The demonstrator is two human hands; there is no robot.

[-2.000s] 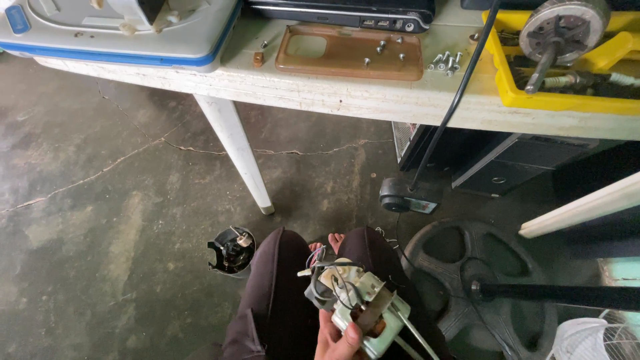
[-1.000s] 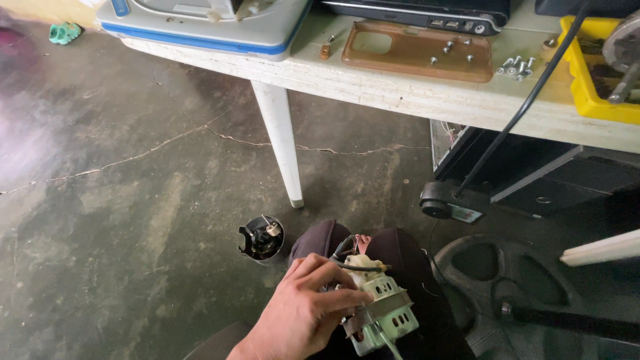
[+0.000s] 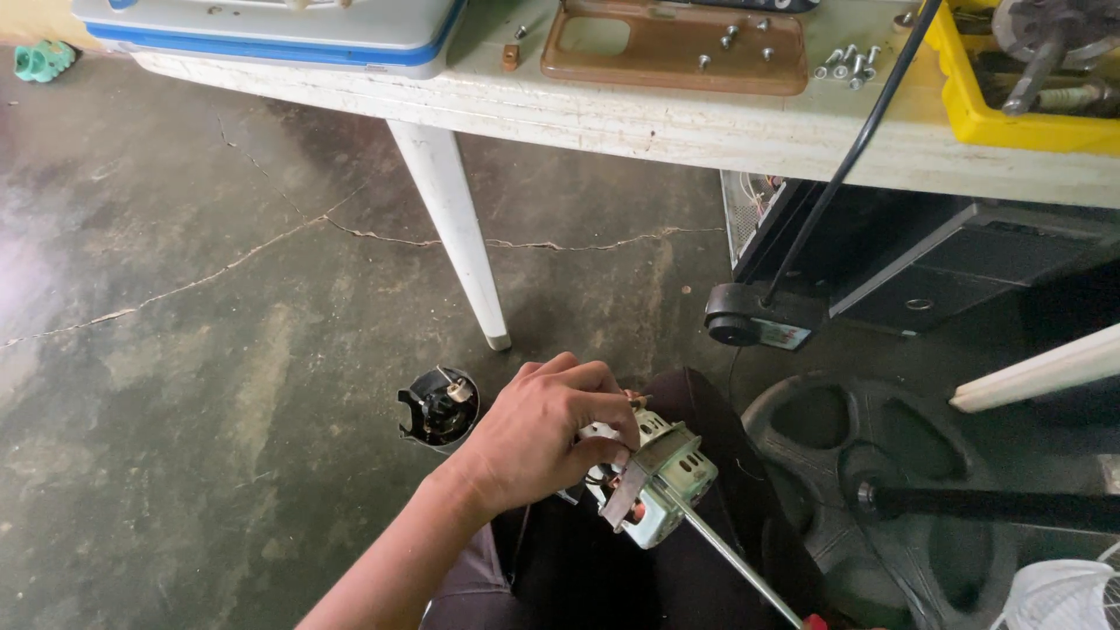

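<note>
My left hand (image 3: 560, 429) reaches over an electric fan motor (image 3: 687, 468) that rests on my lap. Its thumb and fingers pinch the motor near a flat metal strap (image 3: 623, 499). Copper windings show through the pale green slotted housing. A long thin metal rod (image 3: 731, 556) runs from the motor's lower side to the bottom edge, where something red (image 3: 815, 622) meets it. A sliver beside the red part may be my right hand; its hold cannot be made out. A round black housing with parts inside (image 3: 440, 407) is on the floor, left of my left hand.
On the white table (image 3: 612, 131) lie a brown phone case (image 3: 674, 70) with screws in it, more loose screws (image 3: 853, 66) and a yellow tray (image 3: 1032, 131). A black cable (image 3: 840, 175) hangs down to a black device (image 3: 761, 315). Table leg (image 3: 455, 236) and black base (image 3: 884, 472) flank my knees.
Two seconds ago a hand held the motor from below; now my left hand grips it from above. The long rod points to the lower right. The view has shifted slightly.
</note>
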